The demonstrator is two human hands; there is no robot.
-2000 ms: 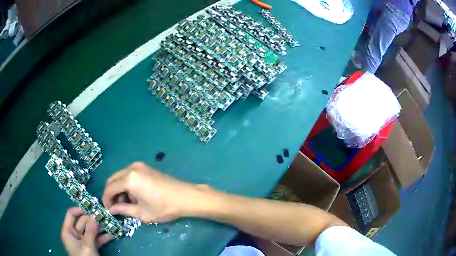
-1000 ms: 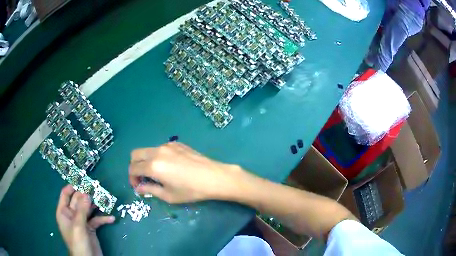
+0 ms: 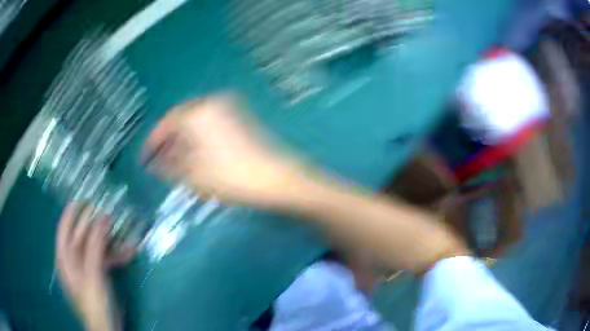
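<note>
The picture is heavily blurred. My left hand (image 3: 89, 249) is at the lower left, at the near end of a circuit board strip (image 3: 77, 184); it appears to hold the strip, but the fingertips are smeared. My right hand (image 3: 197, 145) is above and right of it, over the green mat, fingers bent together; whether a small piece is between them cannot be told. A loose pile of small white parts (image 3: 167, 226) lies below my right hand and right of my left hand. More strips (image 3: 97, 97) lie beyond my left hand.
Stacked board panels (image 3: 304, 42) lie at the far side of the green mat (image 3: 213, 271). Off the right edge are a red bin (image 3: 501, 154) with a white plastic bundle (image 3: 503, 97) on it and a brown cardboard box (image 3: 540, 174). A person's purple clothing shows at the top right.
The whole view has shifted and blurred, with the bench contents higher in the picture. My right hand has moved from beside the white pile to beyond it. My left hand stays by the strip.
</note>
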